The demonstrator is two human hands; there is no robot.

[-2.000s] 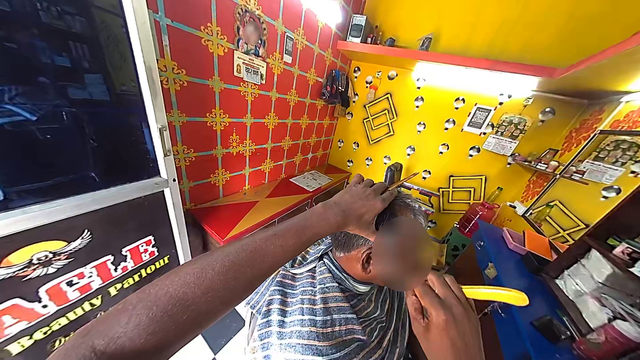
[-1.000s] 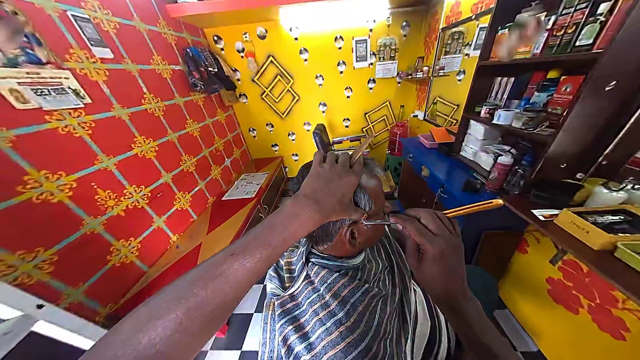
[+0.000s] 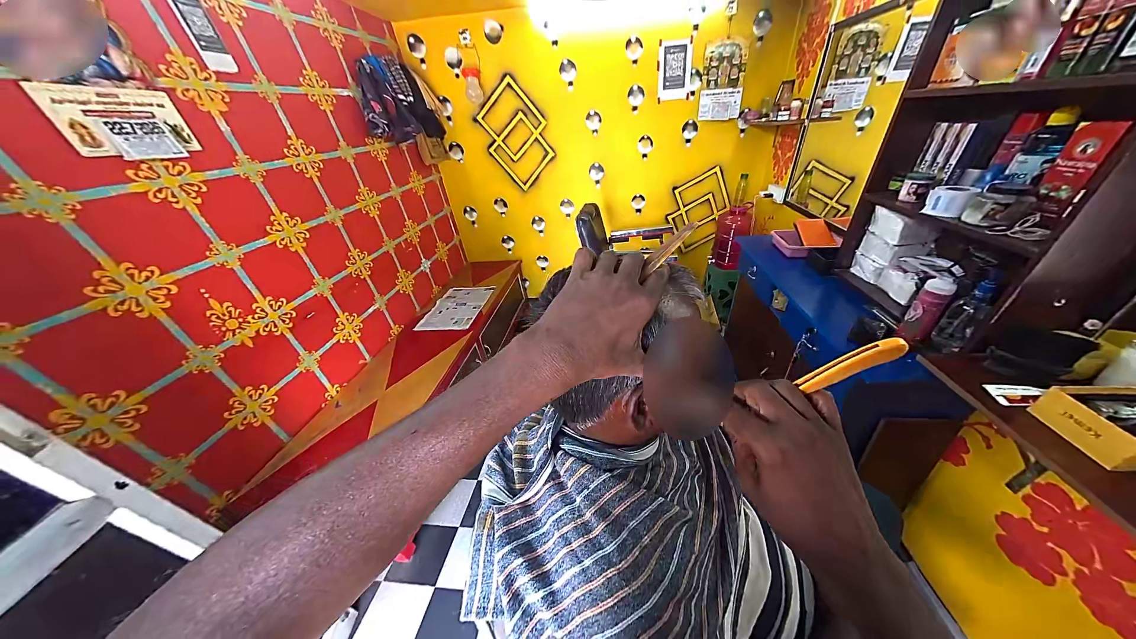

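A seated person with short greying hair (image 3: 590, 401) is draped in a striped cloth (image 3: 603, 532). My left hand (image 3: 608, 311) rests on top of the head, with a comb (image 3: 670, 248) held between its fingers, pointing up and to the right. Beside the blurred face, my right hand (image 3: 785, 444) grips a straight razor by its yellow handle (image 3: 852, 365), which sticks out to the right. The razor's blade end is hidden by the fingers and the blur. Behind the head stands the dark headrest (image 3: 591, 228) of a chair.
A red and yellow counter (image 3: 377, 390) bearing a printed sheet (image 3: 454, 308) runs along the left wall. On the right are a blue cabinet (image 3: 781, 284), dark shelves (image 3: 976, 232) of bottles and boxes, and a ledge with a yellow box (image 3: 1087, 426). Checkered floor (image 3: 426, 550) shows below.
The view has swung to the right since two seconds ago. My left hand stays on the head with the comb. The razor handle has tilted further upward since one second ago.
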